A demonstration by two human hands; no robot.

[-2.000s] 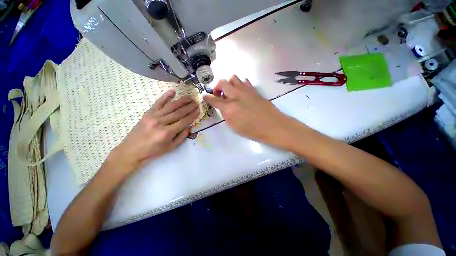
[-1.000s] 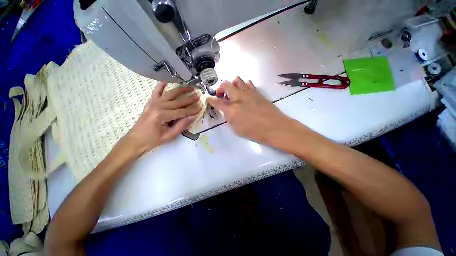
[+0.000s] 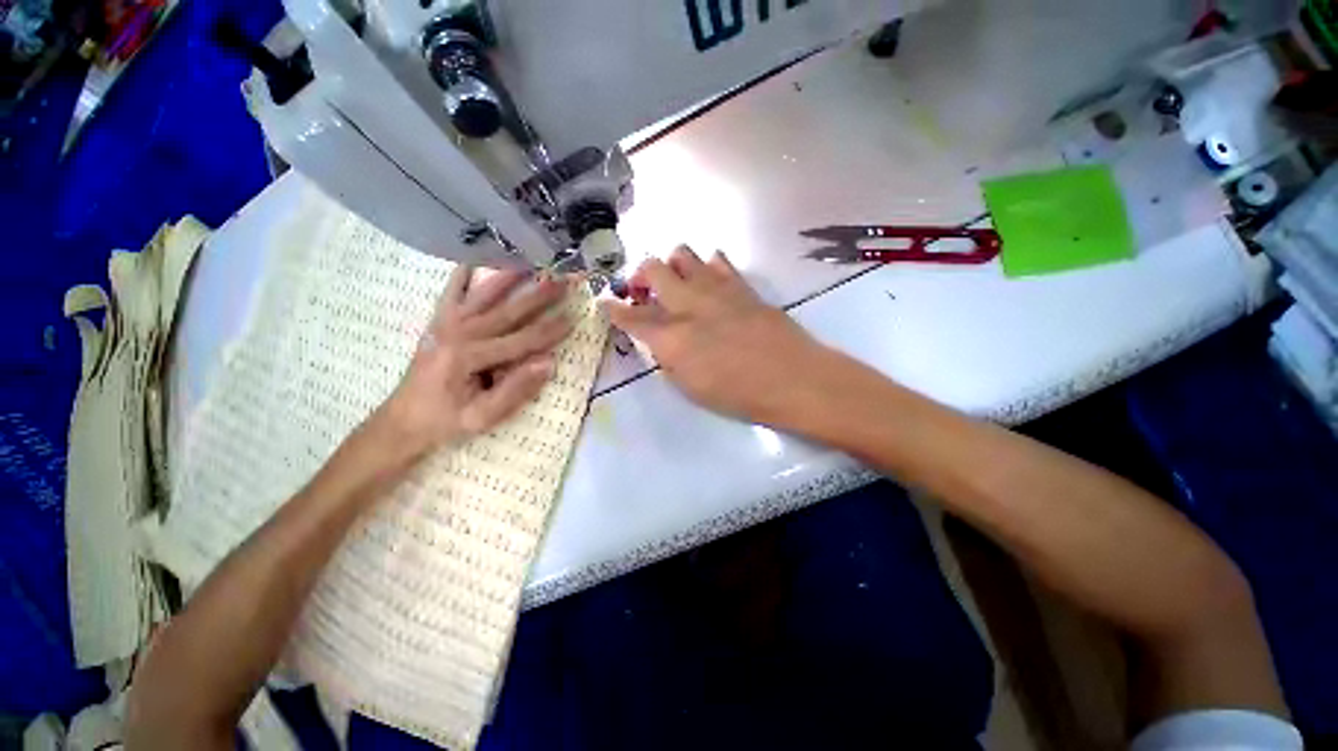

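Observation:
The cream woven bag panel (image 3: 455, 550) lies on the white table, left of and under the sewing machine head (image 3: 396, 154), and hangs over the table's front edge. My left hand (image 3: 492, 352) lies flat on the panel just left of the needle, fingers slightly spread, pressing it down. My right hand (image 3: 719, 323) is at the panel's right edge beside the presser foot (image 3: 599, 272), with thumb and index finger pinched at the rim. The fingertips partly hide the needle area and the pinched edge.
Red-handled thread snips (image 3: 910, 244) lie right of the needle, touching a bright green square (image 3: 1059, 220). Small bobbins (image 3: 1256, 188) are at the table's right end. Stacked cream pieces with handles (image 3: 118, 455) hang at the table's left edge. Blue sheeting (image 3: 792, 631) lies below.
The panel has turned; its lower part has swung toward me and now hangs over the front edge. My left hand stays on it, and my right hand remains by the needle.

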